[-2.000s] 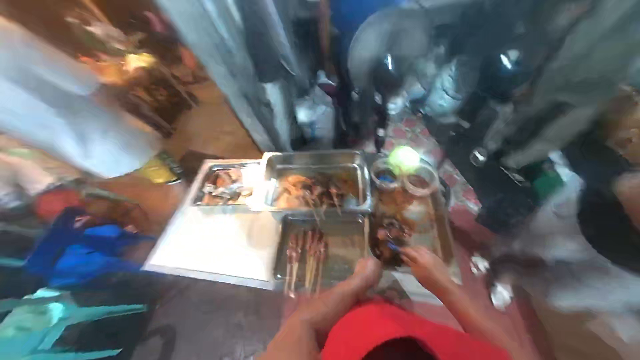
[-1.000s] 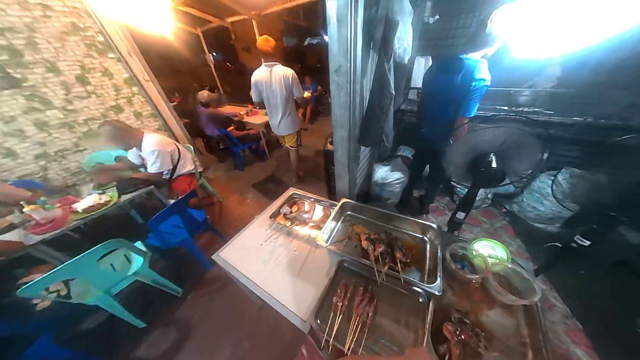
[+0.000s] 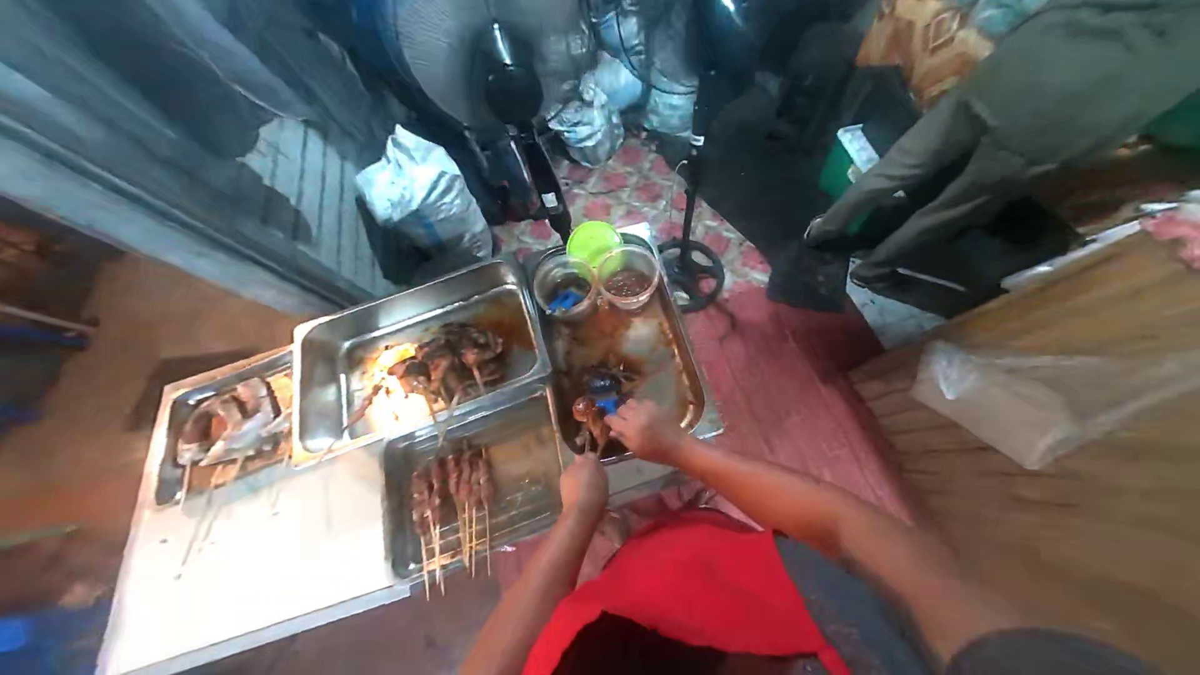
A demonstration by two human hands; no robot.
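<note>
My left hand is closed on the sticks of skewered meat at the near end of a sauce-stained metal tray. Beside it, my right hand grips a small blue tool, its kind unclear, against the meat. Two clear tubs stand at the tray's far end, one with sauce and one with something blue inside; a green lid or bowl lies behind them. Left of my hands, raw meat skewers rest in a second metal tray. Dark cooked pieces lie in a deeper pan.
A smaller tray with pale meat or fish sits at the far left of the white board. Behind the trays are a fan and a white sack. A person's legs show at the upper right, beyond a wooden surface.
The view has swung down from the seating area to the trays. My hands, mostly out of sight one second ago, are in full view at the skewered meat.
</note>
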